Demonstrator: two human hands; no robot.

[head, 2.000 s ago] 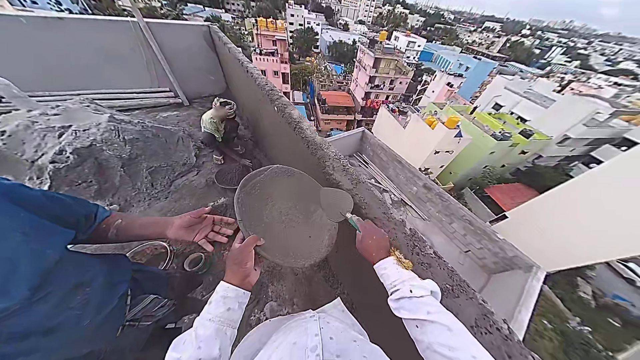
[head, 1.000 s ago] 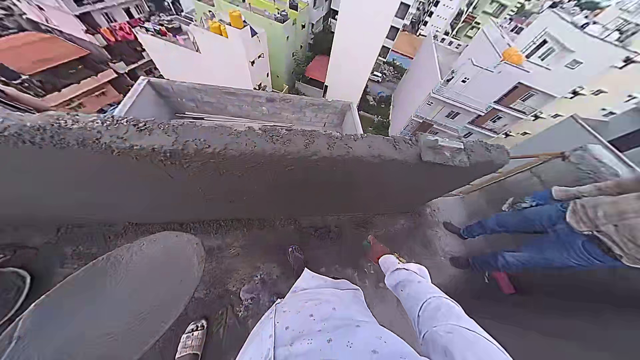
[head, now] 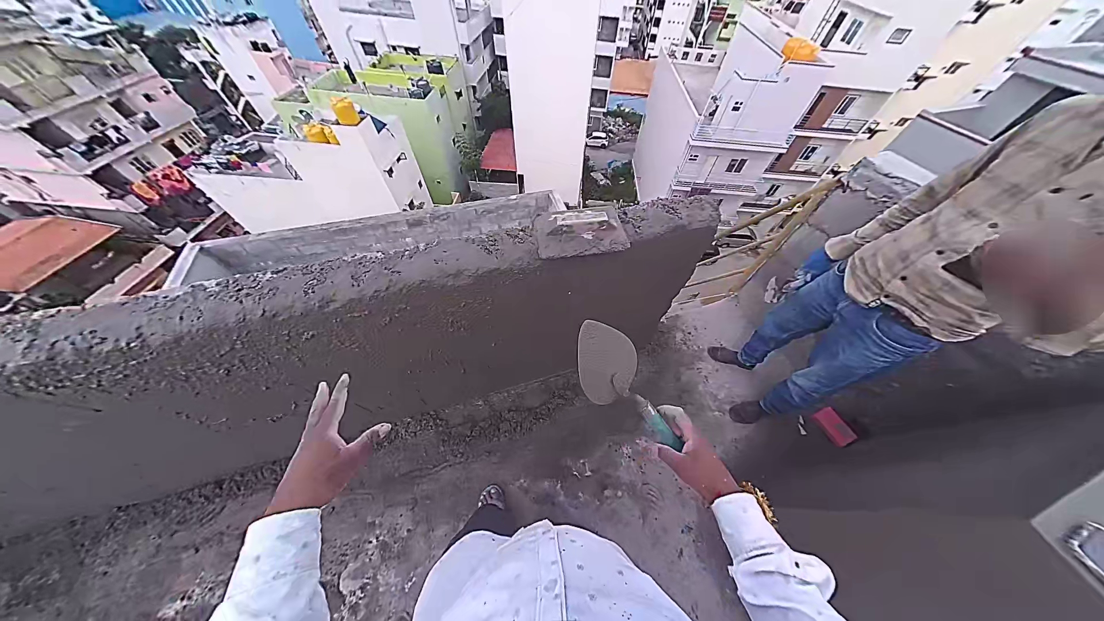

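Observation:
My right hand (head: 690, 453) is closed around the green handle of a mason's trowel (head: 606, 362), whose grey blade points up and away over the foot of the wall. My left hand (head: 323, 448) is empty with its fingers spread, in front of the plastered parapet wall (head: 483, 319). The wall's face looks dark and smooth in places, and its top is rough. On the wall's top, toward its right end, lies a flat mortar-covered board or plate (head: 582, 233) with a small block-like thing on it.
A person in blue jeans (head: 828, 345) stands at the right, near a red block-like object (head: 834, 427) on the floor. Yellowish poles (head: 759, 241) stand past the wall's end. Beyond the parapet (head: 259, 259) the drop leads to neighbouring buildings. Rough concrete floor (head: 483, 552) lies underfoot.
Two seconds ago my left hand held the rim of a round mortar pan, near a co-worker's hand; now it is empty. The view has swung right, and the pan is out of view.

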